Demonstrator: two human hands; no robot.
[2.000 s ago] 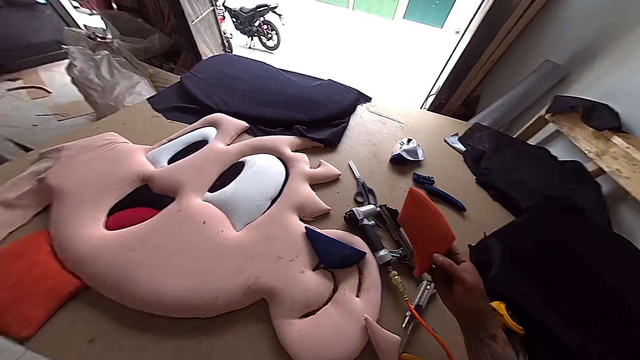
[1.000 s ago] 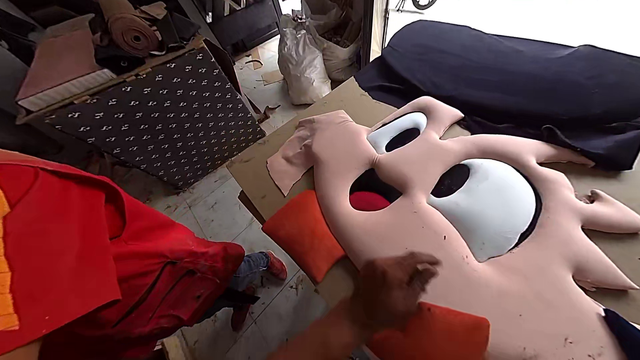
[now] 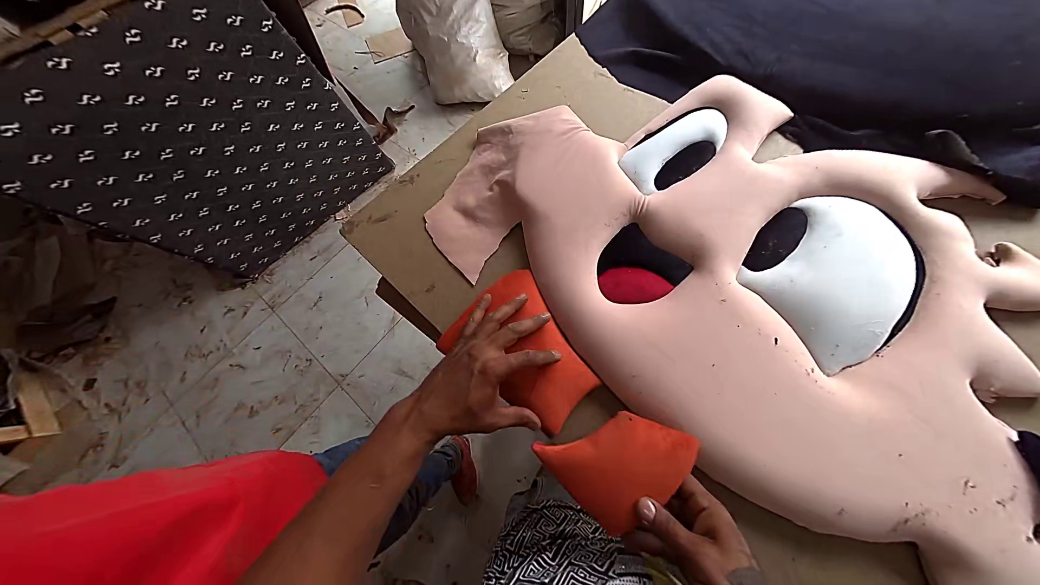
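My left hand (image 3: 491, 366) lies palm down, fingers spread, on a curved orange padded piece (image 3: 561, 374) beside the lower left edge of a large pink padded cartoon face (image 3: 731, 357). My right hand (image 3: 691, 528) grips the lower right edge of a smaller orange padded piece (image 3: 621, 467), thumb on top. This smaller piece has a pointed left tip near the first piece, and its right corner is close to the pink edge. The face has white-and-black eyes (image 3: 845, 276) and a black mouth with a red tongue (image 3: 634, 286).
The face lies on a brown board tabletop (image 3: 406, 211) with dark blue cloth (image 3: 853, 65) at the back. A person in a red shirt (image 3: 162, 512) stands close on the left. A dark patterned panel (image 3: 179, 122) and white sack (image 3: 455, 49) are beyond the table.
The view has swung left from the tools. My right hand, which held an orange piece two seconds ago, now holds one beside the face. My left hand now rests on the other piece.
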